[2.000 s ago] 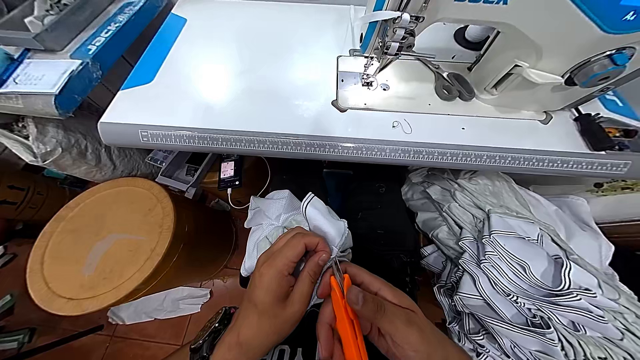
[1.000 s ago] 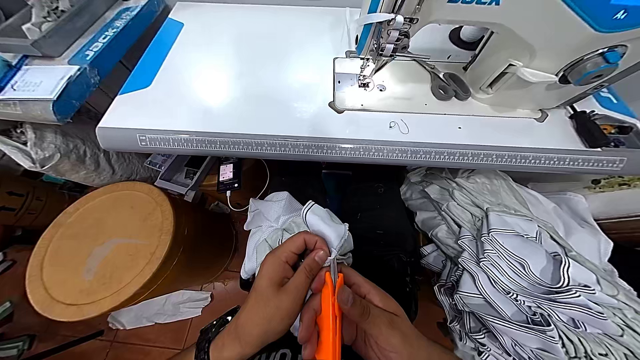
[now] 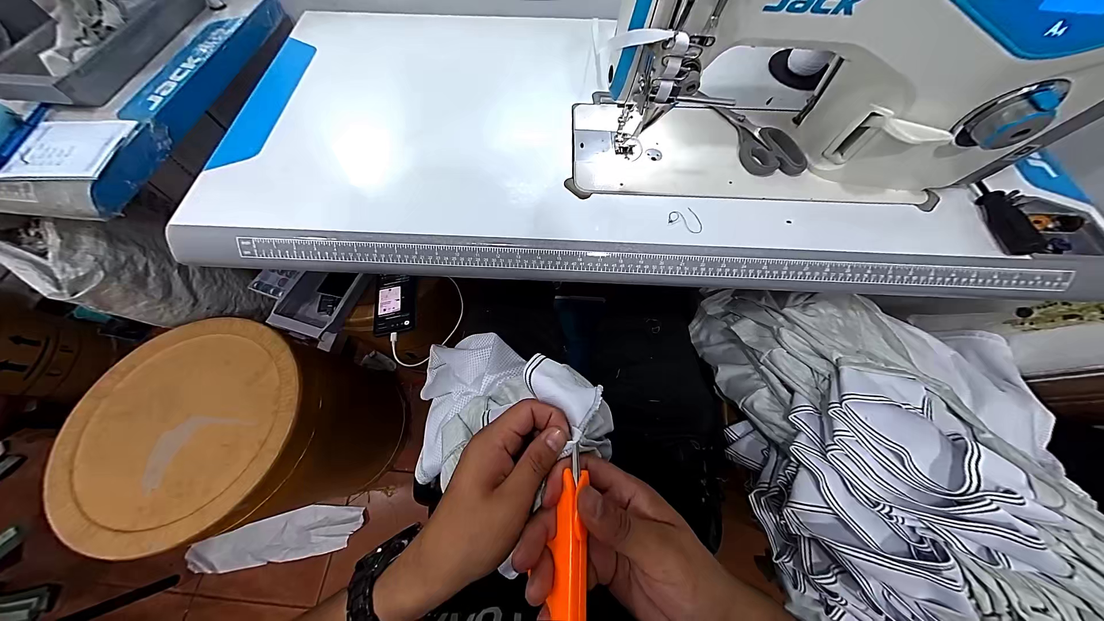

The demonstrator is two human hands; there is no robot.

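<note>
In the head view, my left hand (image 3: 504, 483) pinches the edge of a white garment piece (image 3: 565, 392) with dark stripes, which lies bunched over my lap. My right hand (image 3: 617, 526) is closed around an orange-handled cutting tool (image 3: 569, 543), and its narrow metal tip meets the cloth edge right beside my left fingertips. Whether its blades are apart cannot be made out. Part of the cloth is hidden behind my left hand.
Ahead stands a white sewing table (image 3: 414, 138) with a Jack sewing machine (image 3: 888, 103) and grey-handled scissors (image 3: 768, 151). Striped garments (image 3: 906, 466) are heaped at right. A round lidded drum (image 3: 172, 440) is at left, near a charging phone (image 3: 394, 304) and a fabric scrap (image 3: 276, 539).
The orange tool, tilted in the oldest frame, now stands more upright in my right hand. My left hand keeps its hold on the cloth.
</note>
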